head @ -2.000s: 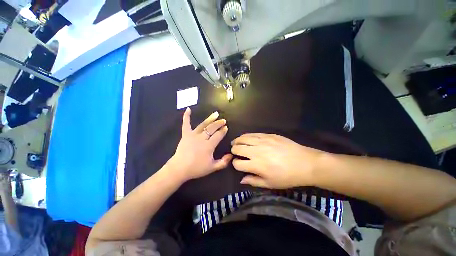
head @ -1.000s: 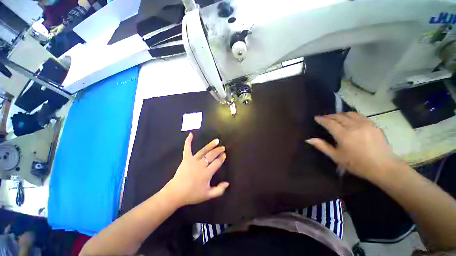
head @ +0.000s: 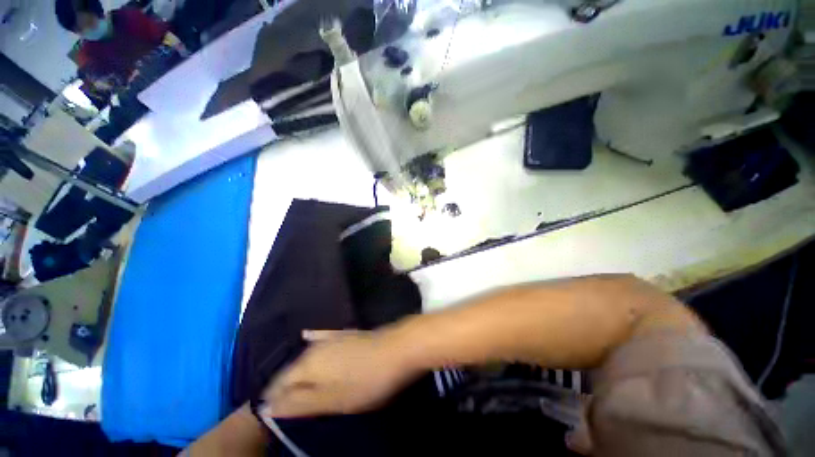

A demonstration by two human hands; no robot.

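Note:
The dark garment panel [head: 299,268] lies bunched and folded at the left of the machine table, off the needle area. A folded part with a pale edge strip [head: 366,221] lies on it. My right hand [head: 326,375] is blurred and reaches across to the left, over the panel's near part; its grip cannot be told. My left forearm shows at the bottom left, and the left hand is hidden behind the right hand and cloth. The presser foot and needle area [head: 420,203] is lit, with no cloth under it.
The sewing machine [head: 536,71] spans the top. A black phone-like rectangle [head: 558,136] lies under its arm, a dark pad [head: 742,168] at the right. A blue sheet [head: 183,303] covers the left. A white box [head: 201,125] and a masked person [head: 121,45] are beyond.
The panel has been pulled left and toward me, away from the needle, and folded, baring the table. My right hand has swung from the right side to the left. The white label no longer shows.

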